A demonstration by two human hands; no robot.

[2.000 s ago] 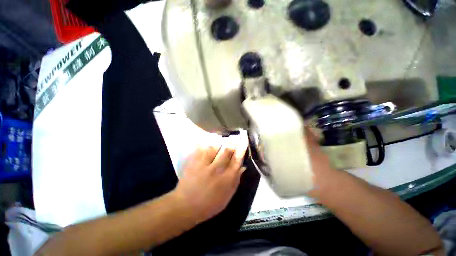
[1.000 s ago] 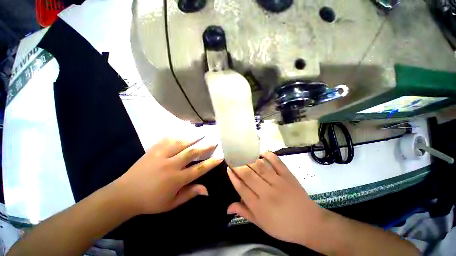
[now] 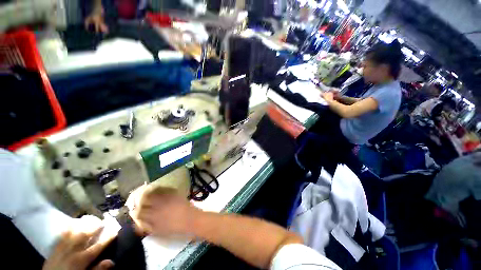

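Observation:
The sewing machine (image 3: 150, 142) runs across the left half of the view, with a green panel (image 3: 176, 154). My left hand (image 3: 79, 248) is at the bottom left, on the white fabric (image 3: 109, 228) by the needle area; whether its fingers grip the cloth is unclear. My right hand (image 3: 155, 208) is blurred, its fingers curled beside the machine head; what they touch is hidden. Black fabric (image 3: 129, 248) lies between and below my hands. The needle is hidden. Black-handled scissors (image 3: 202, 184) lie right of my right hand, under the machine arm.
A red basket (image 3: 53, 100) stands behind the machine at the left. A dark upright box (image 3: 236, 79) is at the machine's right end. White and black pieces (image 3: 337, 205) are heaped at the right. A person (image 3: 372, 103) works at another table; another person's hand (image 3: 96, 21) shows at the top left.
The view has swung up and right, bringing the neighbouring person and the heap into view. My right hand has gone from flat on the cloth to curled beside the machine head.

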